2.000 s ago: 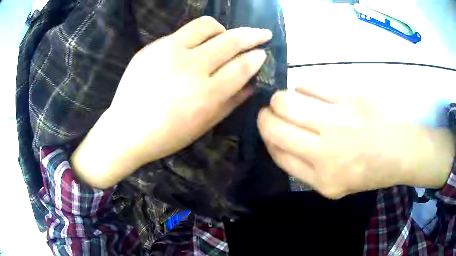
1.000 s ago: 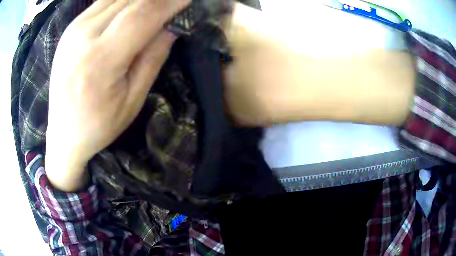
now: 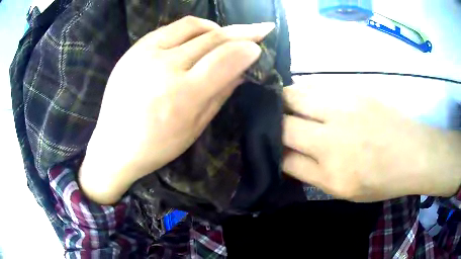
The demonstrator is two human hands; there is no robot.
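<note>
A dark plaid garment piece (image 3: 65,96) with thin pale check lines is bunched at the left and runs under my left hand. Plain black lining (image 3: 260,136) lies along its right side. My left hand (image 3: 167,96) lies over the cloth, with its thumb and index finger pinching the plaid edge near the top centre. My right hand (image 3: 354,144) is at the right edge of the lining, with its fingertips hidden at or behind the cloth; it seems to hold that edge. The needle area is not visible.
Blue-and-green thread snips (image 3: 402,34) lie on the white table (image 3: 323,53) at upper right. A translucent blue cylindrical part (image 3: 346,9) is at the top edge beside them. A grey strip (image 3: 319,193) edges the table near my lap. A bit of blue crate (image 3: 175,219) shows below the cloth.
Since one second ago, my right hand has come back from the top centre to the lining's right edge. My left hand has moved right with the cloth. The blue cylindrical part has come into view.
</note>
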